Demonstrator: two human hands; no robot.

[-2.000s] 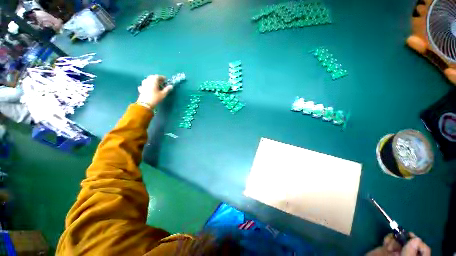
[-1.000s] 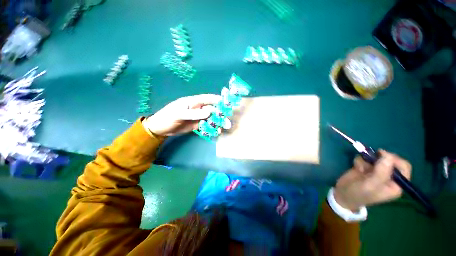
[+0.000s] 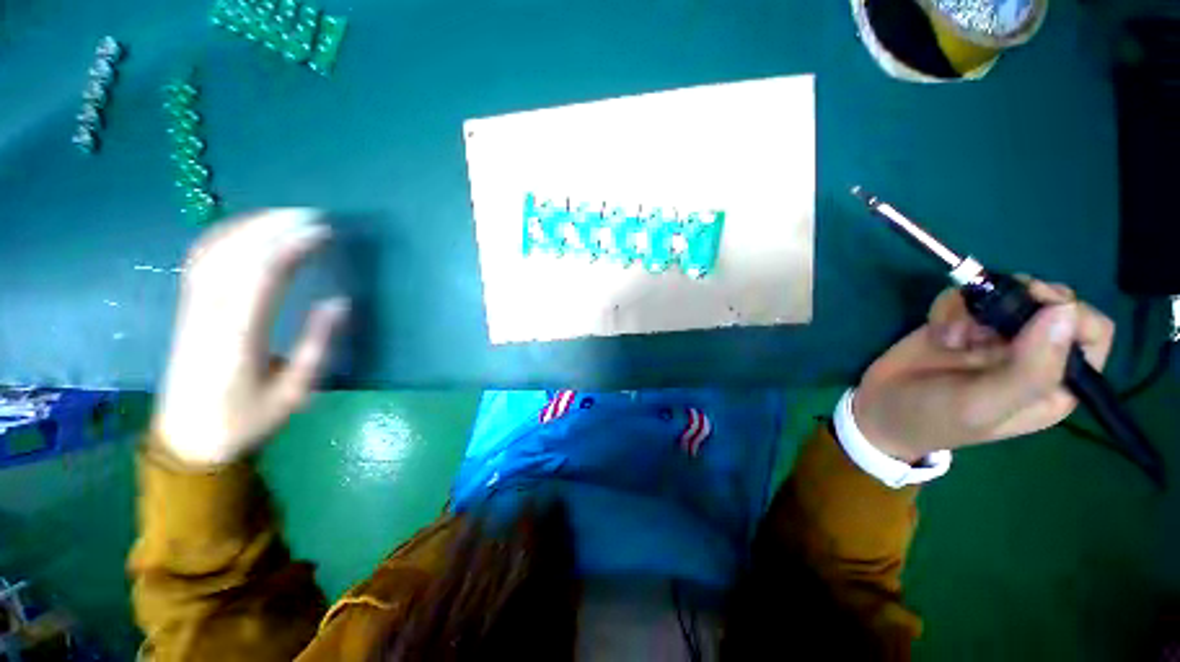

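A green PCB panel strip lies flat on the pale work board, slightly tilted. My left hand is blurred over the bench's near edge at the left, away from the strip; its thumb and fingers are apart and nothing shows in it. My right hand is right of the board and holds the soldering iron by its black handle. The iron's thin metal tip points up and left, beside the board's right edge and not touching the strip.
Other strips lie at the upper left: one silvery, one narrow green, and a green group. A yellow-and-black round pot stands at the upper right. A black box is at the far right. A blue bin is lower left.
The strip my left hand held now lies on the work board. My left hand has let go and moved left. My right hand still holds the iron. The view has shifted towards the near edge.
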